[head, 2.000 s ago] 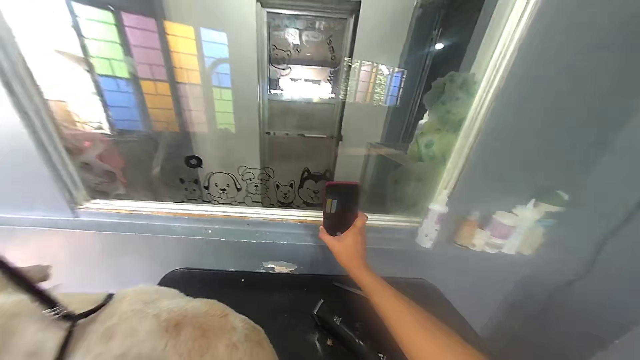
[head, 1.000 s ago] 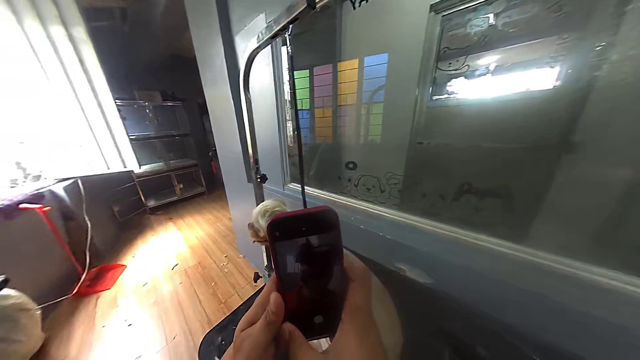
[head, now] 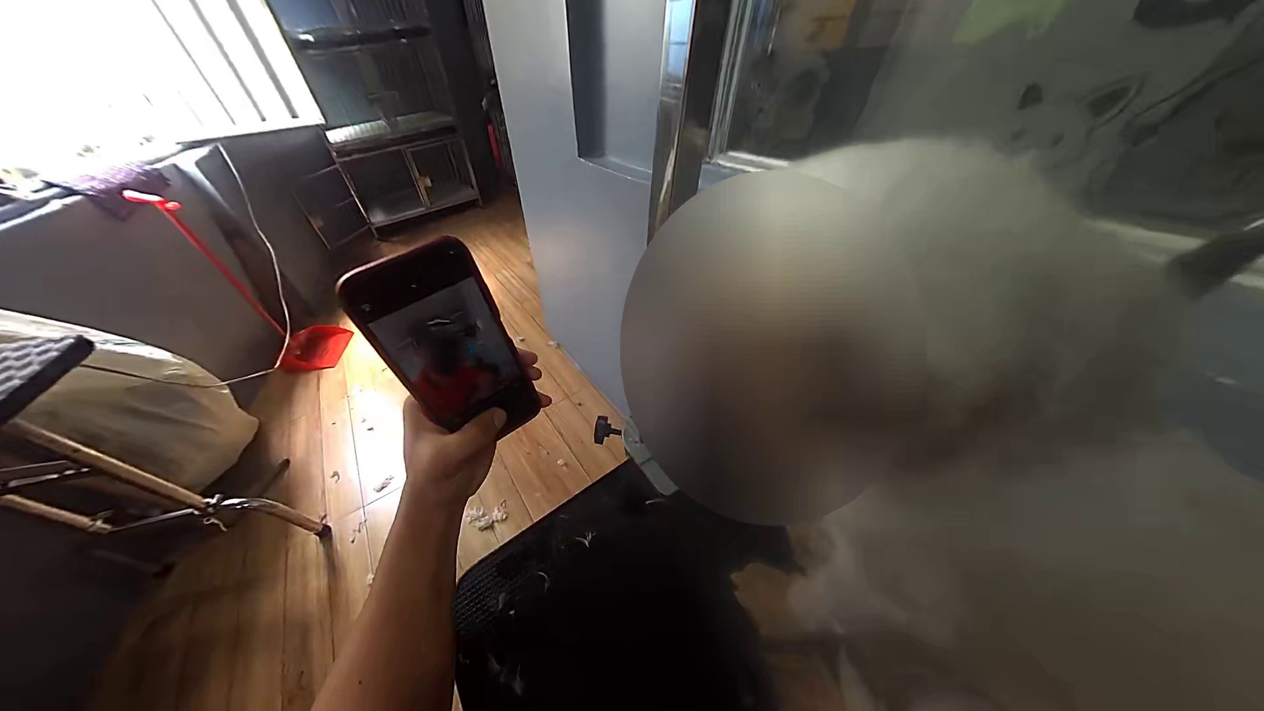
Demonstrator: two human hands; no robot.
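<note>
My left hand (head: 454,449) holds a smartphone in a dark red case (head: 444,336), left of centre in the head view. Its thumb lies over the lower part of the lit screen, and fingertips show at the phone's right edge. A pale-furred dog (head: 987,553) fills the right side, very near the camera, with its head blurred. Beneath it is a black grooming table top (head: 612,602) strewn with loose hair tufts. A clamp with a black knob (head: 605,430) is fixed at the table's far edge. My right hand is not in view.
A red long-handled dustpan (head: 316,348) stands on the wood floor among hair tufts. At the left are a folding-legged stand (head: 148,474) and a pale bag (head: 168,415). A metal cage (head: 410,183) stands at the back, beside a grey wall (head: 583,257).
The phone was by the window ledge in one hand, then in both hands; now only my left hand holds it. The view has swung left, and the dog now fills the right side.
</note>
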